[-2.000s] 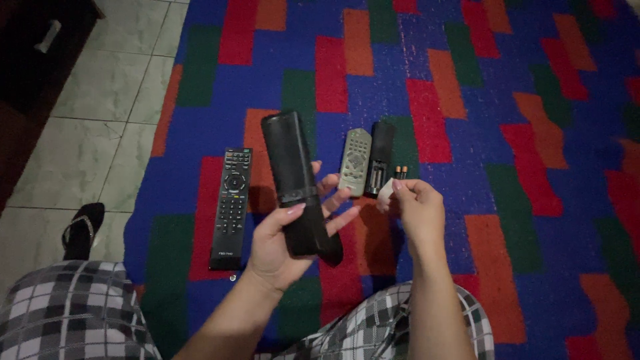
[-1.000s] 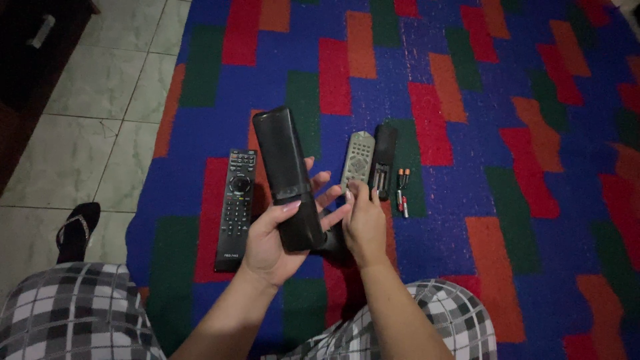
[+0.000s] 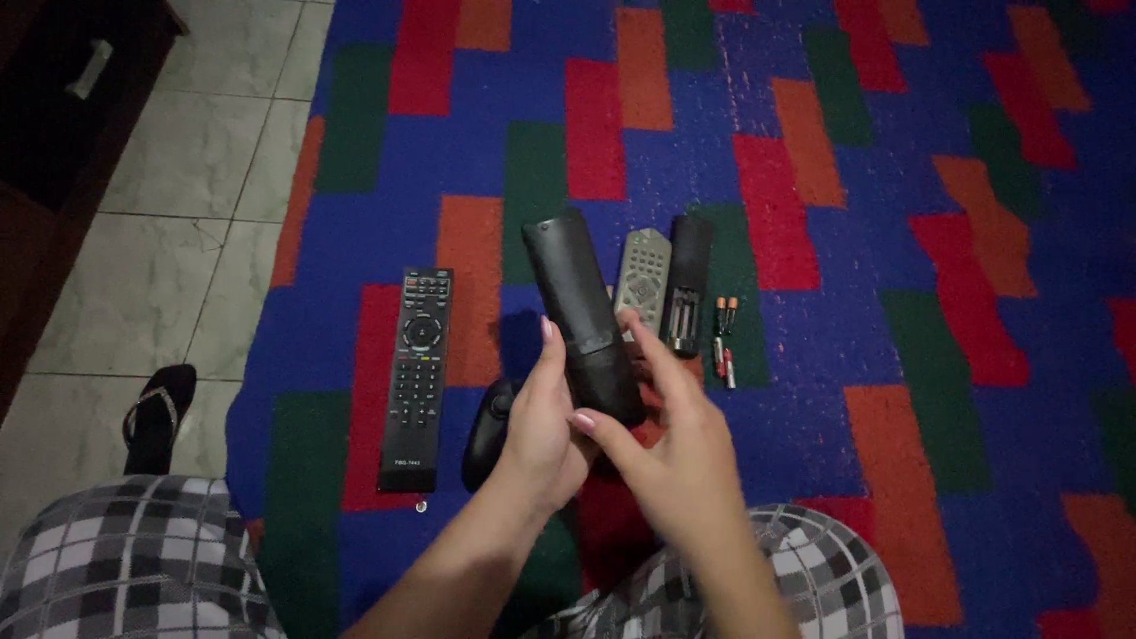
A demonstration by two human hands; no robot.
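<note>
Both hands hold a black remote control, back side up, above the rug. My left hand [image 3: 546, 426] grips the remote [image 3: 577, 293] from the left and below, thumb along its edge. My right hand [image 3: 679, 430] has its thumb and fingers around the lower right end. Beyond the right fingers lies a grey remote [image 3: 642, 271], buttons up, partly hidden. Beside it a dark remote [image 3: 690, 284] lies with its battery compartment uncovered. Several small batteries [image 3: 726, 342] rest to its right. A long black remote [image 3: 417, 382] lies left of my hands.
A black game controller [image 3: 488, 435] is partly hidden behind my left hand. A small round metallic item [image 3: 422, 507] lies below the long remote. The patterned rug [image 3: 825, 337] borders a tiled floor [image 3: 169, 266], with dark wooden furniture [image 3: 53, 115] at upper left and a flip-flop [image 3: 160, 413] below.
My right hand has moved from the grey remote onto the held remote's lower end. Two seconds ago it held a small pale item, no longer seen there. More batteries show beside the dark remote.
</note>
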